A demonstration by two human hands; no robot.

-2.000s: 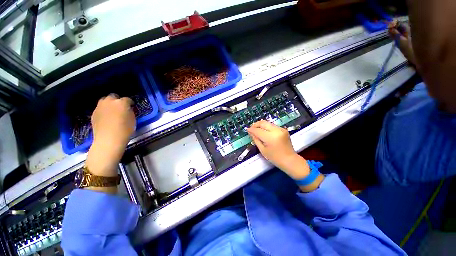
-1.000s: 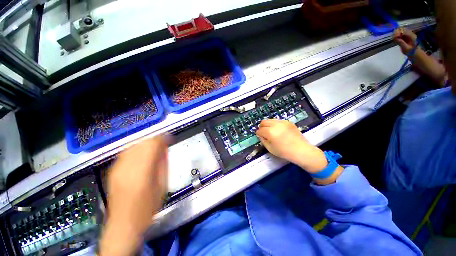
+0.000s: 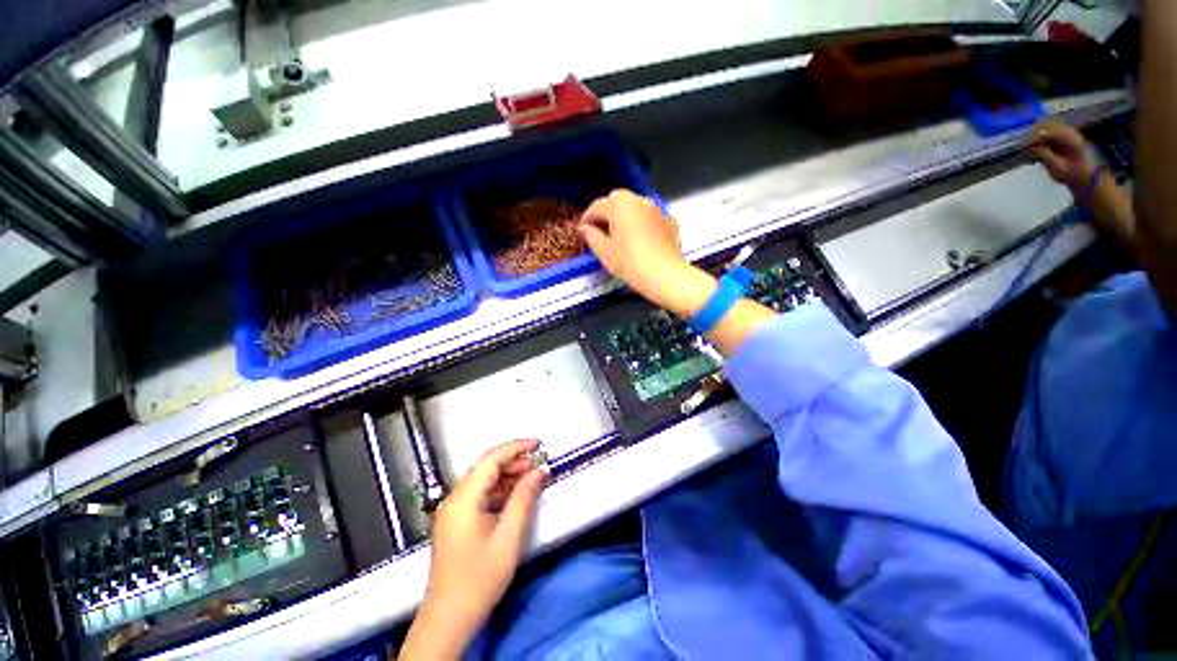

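Observation:
My right hand point(image 3: 635, 243), with a blue wrist strap point(image 3: 723, 298), is at the right-hand blue bin point(image 3: 576, 271), its fingertips at the heap of orange components point(image 3: 540, 236). Whether they pinch one cannot be told. My left hand point(image 3: 488, 506) is above the near rail, thumb and fingers curled close; a small pale bit shows at the fingertips, too small to name. The circuit board panel point(image 3: 665, 367) lies in a black pallet point(image 3: 634, 409), partly hidden by my right forearm. Grey components point(image 3: 310, 315) lie in the left-hand blue bin point(image 3: 278, 367).
Another panel point(image 3: 194, 553) lies in a pallet at the lower left. A red holder point(image 3: 549, 102) stands behind the bins. An orange-brown box point(image 3: 884, 71) is at the back right. Another person's hand point(image 3: 1065, 152) shows at the right. Conveyor rails point(image 3: 555, 506) run across.
My right hand has moved from the panel to the right-hand bin. My left hand has moved right and now is over the near rail. The view has shifted, showing more of the lower-left pallet.

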